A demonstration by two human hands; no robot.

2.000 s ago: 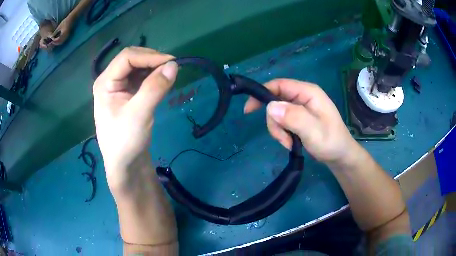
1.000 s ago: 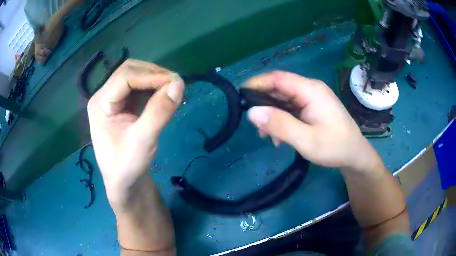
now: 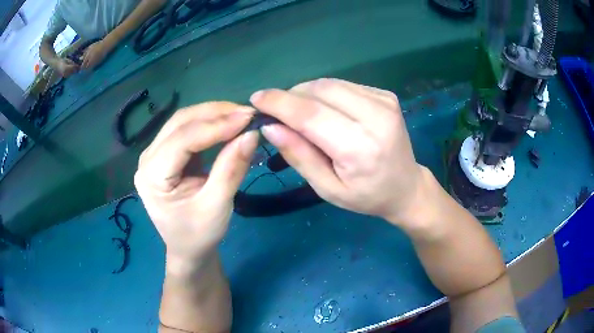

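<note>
My left hand (image 3: 195, 169) and my right hand (image 3: 352, 143) meet at the middle of the view. Both pinch a black yoke (image 3: 263, 121) between thumb and fingers; only a short part of it shows. The thick black headband (image 3: 270, 203) hangs below and behind my right hand, which hides most of it. A thin black wire curves up near the headband's left end. How the yoke joins the headband is hidden.
The hand press (image 3: 511, 104) with its white pad (image 3: 487, 166) stands right. Loose yokes (image 3: 122, 234) lie left. Another black headband (image 3: 130, 133) lies behind my left hand. A blue bin (image 3: 576, 250) is at the right edge. Another person's hands (image 3: 81, 60) are far left.
My right hand has moved left and up from the headband to the yoke beside my left fingertips. The headband has shifted up and left behind my hand. The view has tilted up slightly.
</note>
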